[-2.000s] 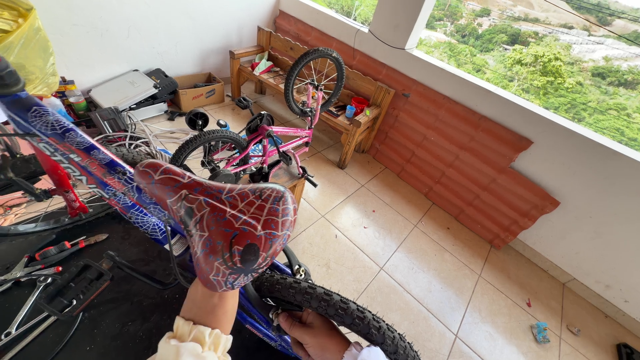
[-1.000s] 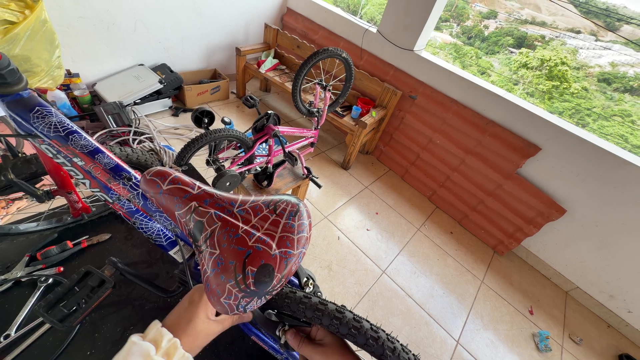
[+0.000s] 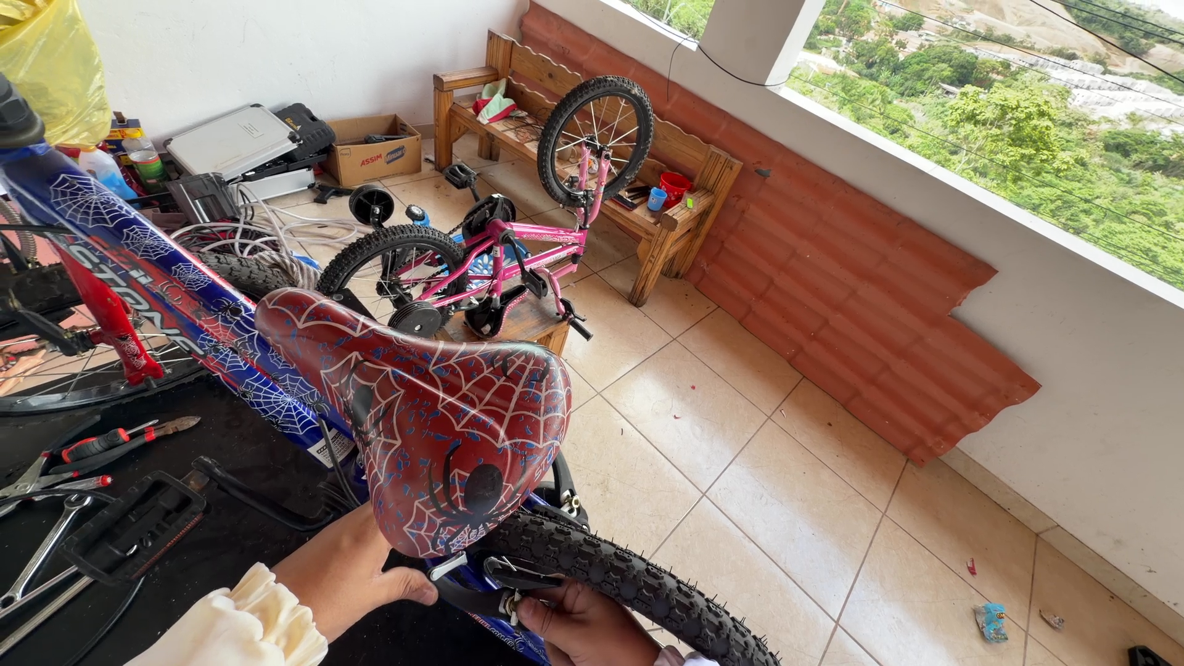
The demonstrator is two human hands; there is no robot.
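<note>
A red bicycle saddle (image 3: 435, 416) with a spider-web pattern sits above the blue bicycle frame (image 3: 231, 324). My left hand (image 3: 356, 569) is below the saddle near the seat-post area, its thumb extended; its fingers are hidden under the saddle, so its hold cannot be made out. My right hand (image 3: 587, 624) has thumb and fingers on the rim brake arm (image 3: 518, 578) beside the knobby rear tire (image 3: 638, 578). A small metal lever (image 3: 447, 566) shows between the hands, just under the saddle's rear edge.
Pliers (image 3: 129, 442), a wrench (image 3: 46, 546) and a black pedal (image 3: 139, 525) are at the left. Beyond stand a pink child's bicycle (image 3: 518, 250), a wooden bench (image 3: 675, 231), a cardboard box (image 3: 375, 157) and a silver case (image 3: 236, 139). Corrugated red sheets (image 3: 832, 305) lean on the low wall.
My left hand has shifted left from beneath the saddle's rear, and its thumb now shows beside the small lever. My right hand stays at the brake by the rear tire.
</note>
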